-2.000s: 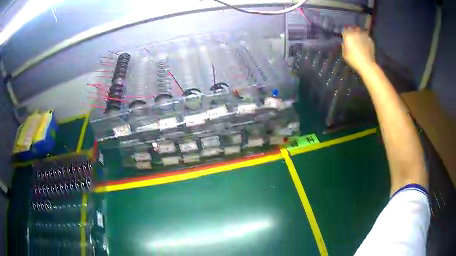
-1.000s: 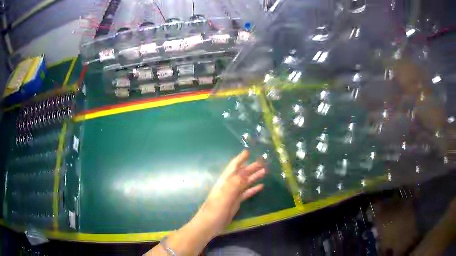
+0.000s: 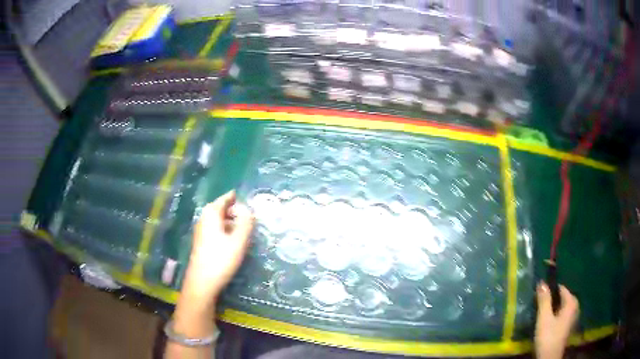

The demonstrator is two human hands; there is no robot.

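The clear round-pocket blister tray [image 3: 365, 231] lies flat on the green mat in front of me, with lamp glare across its pockets. No speakers can be made out in it. My left hand [image 3: 223, 238], with a bracelet at the wrist, is at the tray's left edge, fingers bent; whether it pinches the edge is blurred. My right hand [image 3: 556, 315] is at the lower right, closed around the black test probe [image 3: 554, 284]. The red probe cable [image 3: 563, 203] runs up from it toward the back right.
A slotted blister tray [image 3: 105, 189] lies at the left with speakers in its back rows. A blue box [image 3: 151, 42] with yellow pads stands at the far left corner. The clear sorting tray with white labels [image 3: 407, 45] stands at the back. Yellow tape [image 3: 511, 238] crosses the mat.
The clear round-pocket tray, tilted up at the right before, now lies flat on the mat. My left hand is at its left edge. My right hand now holds the test probe. The view has shifted.
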